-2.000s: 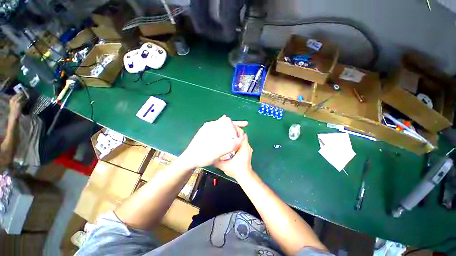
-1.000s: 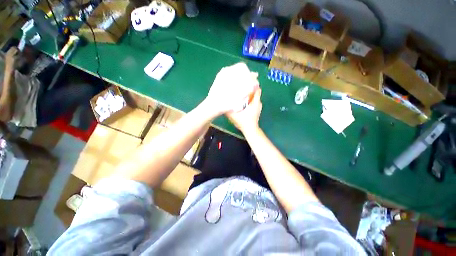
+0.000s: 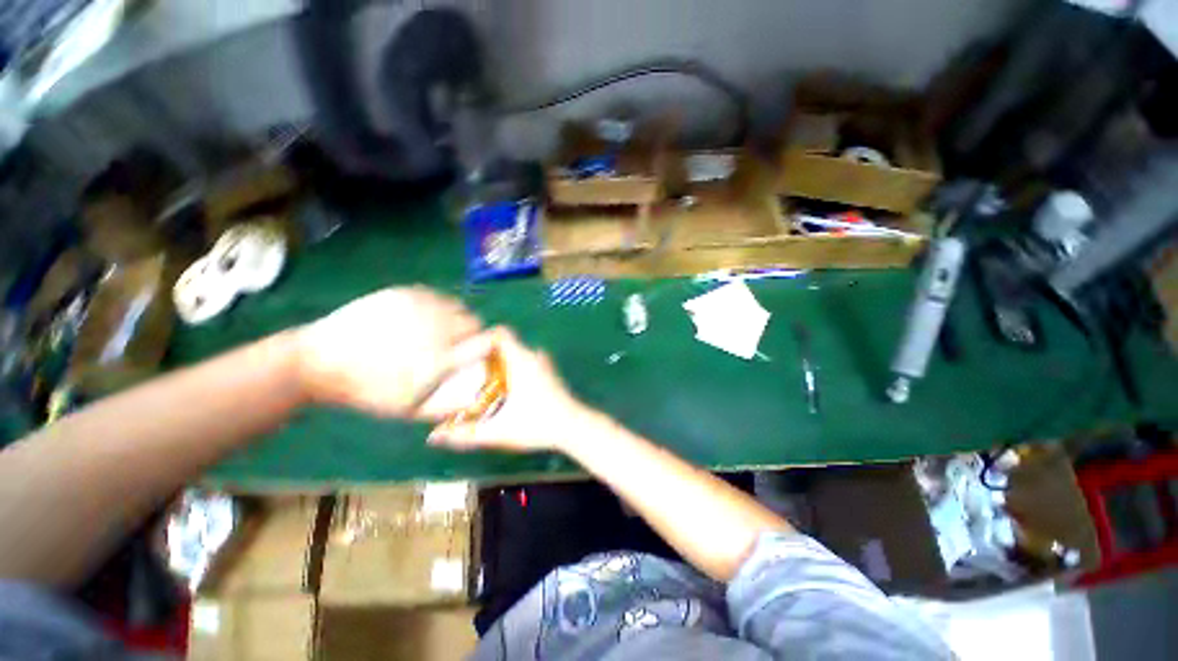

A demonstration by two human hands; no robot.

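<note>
My left hand and my right hand are pressed together over the bench, left of centre. An orange thing shows between them, inside the curled fingers of my right hand. It is mostly hidden and blurred, so I cannot tell what it is. My left hand lies against it from the left; its fingers are blurred and I cannot tell whether they grip.
White sheets, a clear-whitish oval object, a dark pen-like tool and a grey-white cylinder lie on the green bench. Behind are a blue parts bin and cardboard boxes. A white lobed object is at left.
The view has swung to the right, and bench items appear further left. My hands remain together, and more of the orange thing shows between them. The white rectangular unit no longer shows.
</note>
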